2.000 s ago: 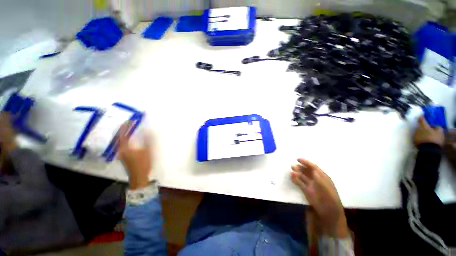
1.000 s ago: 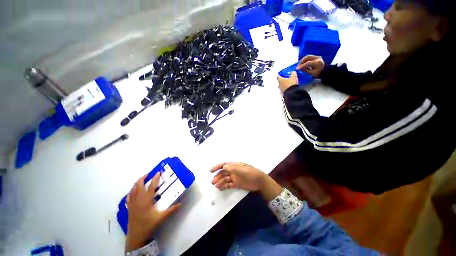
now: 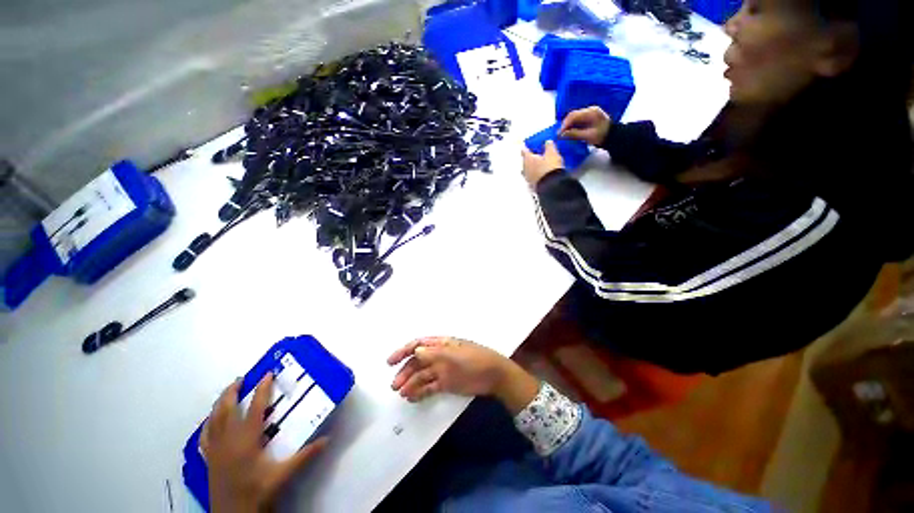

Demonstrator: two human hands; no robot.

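Note:
A flat stack of retail boxes (image 3: 304, 399), white and blue with a black cable picture, lies on the table at the lower left. My left hand (image 3: 246, 448) rests on its left part with fingers spread; whether it grips the stack does not show. My right hand (image 3: 448, 369) is to the right of the stack, empty, fingers loosely curled and apart, over the table's front edge.
A large black cable pile (image 3: 351, 140) is at the centre back. A single loose cable (image 3: 137, 321) lies at left. A second box stack (image 3: 103, 225) is at back left. A co-worker (image 3: 692, 240) at right holds a blue tray (image 3: 564, 147) beside a blue tray stack (image 3: 594, 86).
Since two seconds ago the view has turned right, and my left hand has come from the left onto the box stack. Over the last second both hands stay about in place relative to the stack.

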